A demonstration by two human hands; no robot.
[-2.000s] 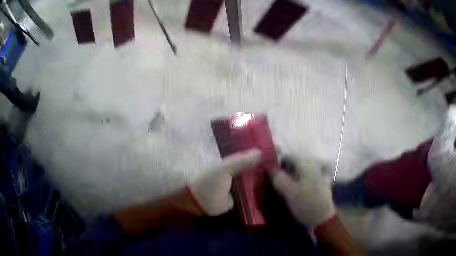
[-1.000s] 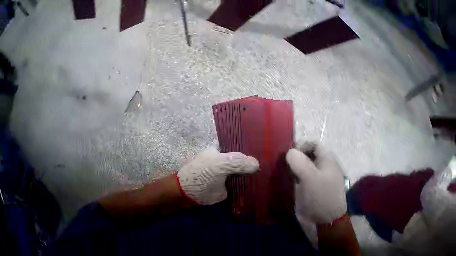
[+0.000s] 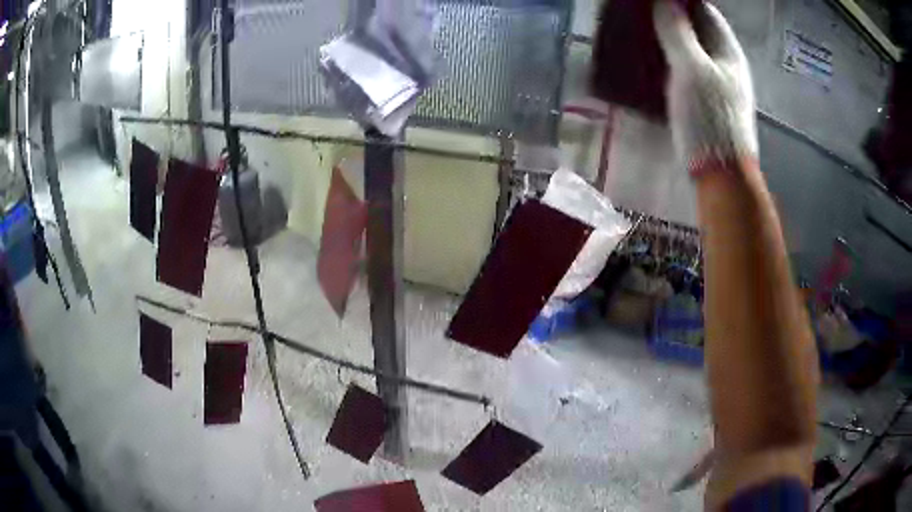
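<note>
My right hand (image 3: 712, 95), in a white knitted glove with a red wrist band, is raised at the upper right. It grips a dark red panel (image 3: 628, 55), cut off by the top edge. My left hand is out of the picture. Another red panel (image 3: 370, 497) shows at the bottom edge; what holds it is hidden. More dark red panels hang from the upper crossbar (image 3: 300, 136) and lower crossbar (image 3: 340, 360), among them a large tilted one (image 3: 522, 278). Their hooks are too small to tell.
A thin rack upright (image 3: 248, 230) crosses both crossbars. Behind stands a thick steel post (image 3: 383, 240) with papers (image 3: 370, 80) on it. Blue crates (image 3: 678, 335) and a white sack (image 3: 590, 235) are at the back right. A grey cylinder (image 3: 240, 205) stands at the left.
The view has tilted up from the floor to the racks. My right hand has risen from the fanned stack to the upper right with a panel. My left hand has left the picture.
</note>
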